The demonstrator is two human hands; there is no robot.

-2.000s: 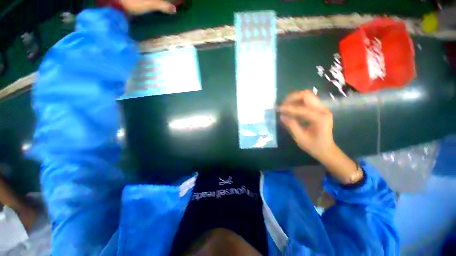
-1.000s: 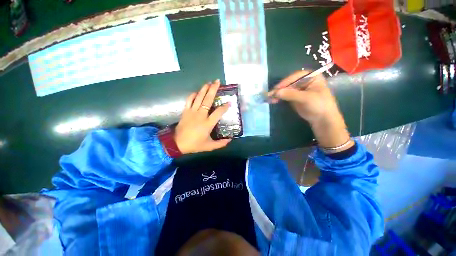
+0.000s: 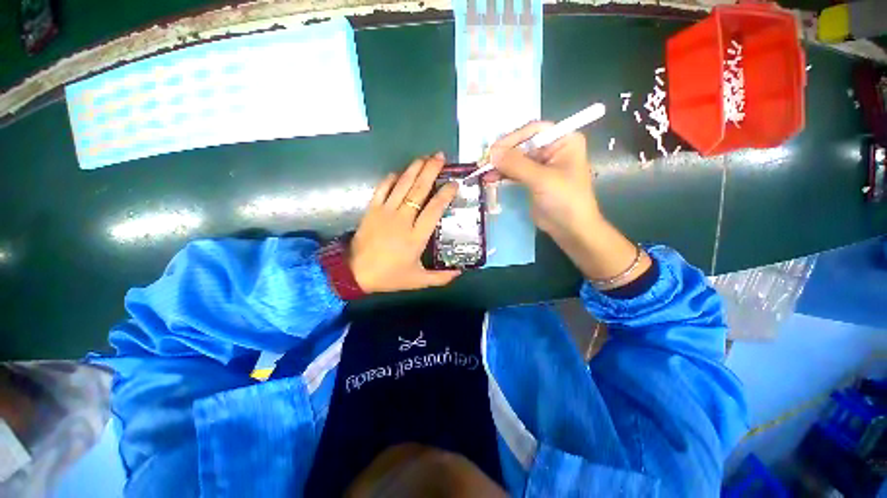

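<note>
An open phone assembly [image 3: 460,226] with a dark red edge and a silver and green board lies on the bench, over the left edge of the narrow sticker sheet [image 3: 499,95]. My left hand [image 3: 401,229] lies against its left side and holds it, fingers over its upper left part. My right hand [image 3: 549,185] holds white tweezers [image 3: 569,126] like a pen, the tip at the top of the phone. Whether a sticker is at the tip I cannot tell. Grey patches show at the sheet's far end.
A wider sticker sheet [image 3: 219,92] lies at the left. A red bin [image 3: 695,83] with small white parts stands at the right, with loose white parts [image 3: 656,122] beside it. Waiting phone units [image 3: 873,167] lie at the far right edge. A clear plastic tray [image 3: 768,297] is at the lower right.
Since the first frame my left hand has come from the far left to the phone, which now lies by the sheet. In the last second the tweezers' tip has moved from the sheet to the phone's top.
</note>
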